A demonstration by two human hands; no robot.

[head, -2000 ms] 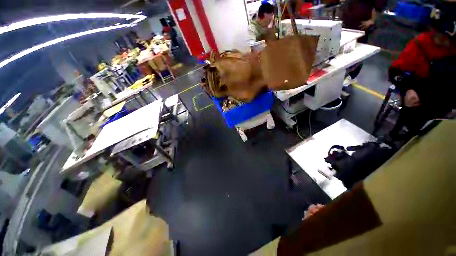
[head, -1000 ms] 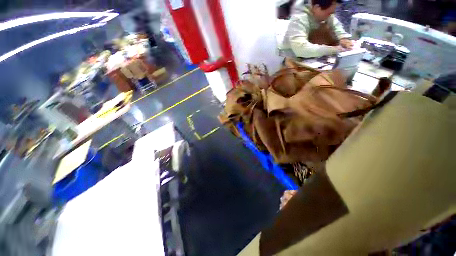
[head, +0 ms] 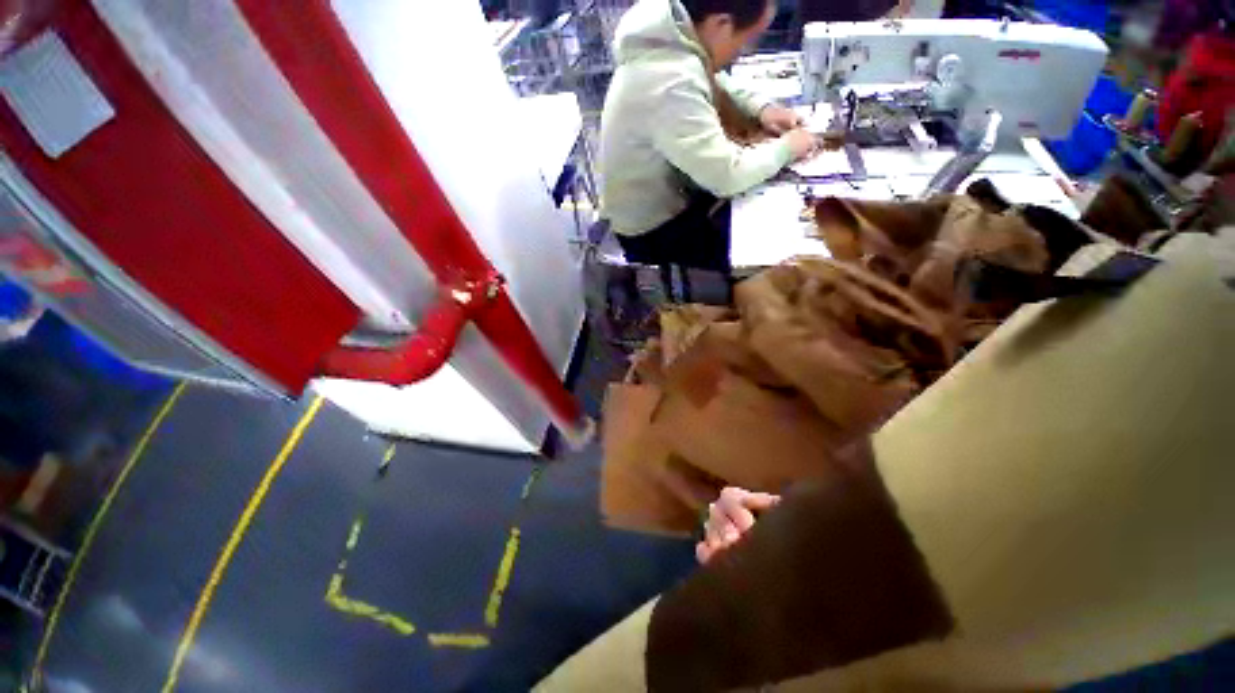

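A tan-khaki bag panel (head: 1070, 447), or a stack of them, fills the lower right, close to the camera, tilted up to the right. It has a dark brown patch and a dark strip near its top edge. A hand shows at its far left edge, fingers curled over it; the wrist and forearm are hidden, but it appears to be my right hand (head: 735, 521). My left hand is not in view.
A heap of brown bag bodies (head: 813, 366) lies just beyond the panel. A person in a pale hoodie (head: 677, 129) works at a white sewing machine (head: 962, 75). A white column with red pipes (head: 474, 305) stands left; yellow lines (head: 244, 521) mark the dark floor.
The view has moved forward to the column and brown heap, which look much larger. The white tables at left have left the view. The hand still holds the panel.
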